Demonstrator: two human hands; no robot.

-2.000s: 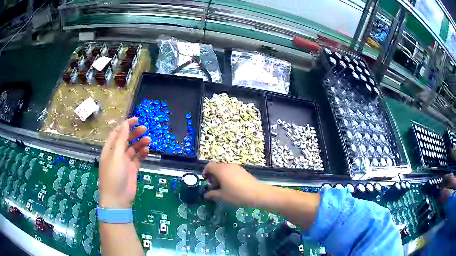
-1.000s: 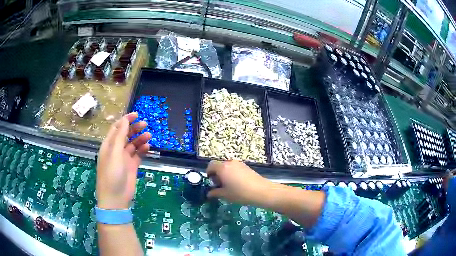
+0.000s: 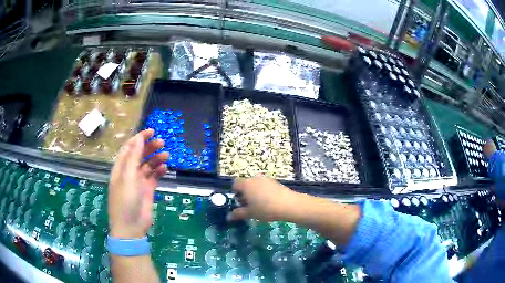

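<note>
A long green circuit board (image 3: 183,232) with pale round footprints runs along the front. A black capacitor with a whitish top (image 3: 218,199) stands on it. My right hand (image 3: 260,200) is just right of this capacitor, low over the board, fingers curled; its fingertips are dark and blurred, so I cannot tell whether it holds anything. My left hand (image 3: 135,185), with a light blue band on the wrist, is raised over the board left of the capacitor. Its fingers are apart and it holds nothing visible.
Behind the board are bins with blue parts (image 3: 171,138), cream-yellow parts (image 3: 256,141) and whitish-grey parts (image 3: 328,157). A clear capacitor tray (image 3: 407,138) stands right, a tray of dark red wound parts (image 3: 99,119) left. Another person's hand (image 3: 489,148) is at the far right.
The board and the capacitor have shifted slightly right in view. My hands have stayed nearly in place. The other person's hand has moved up to the small capacitor tray at the far right.
</note>
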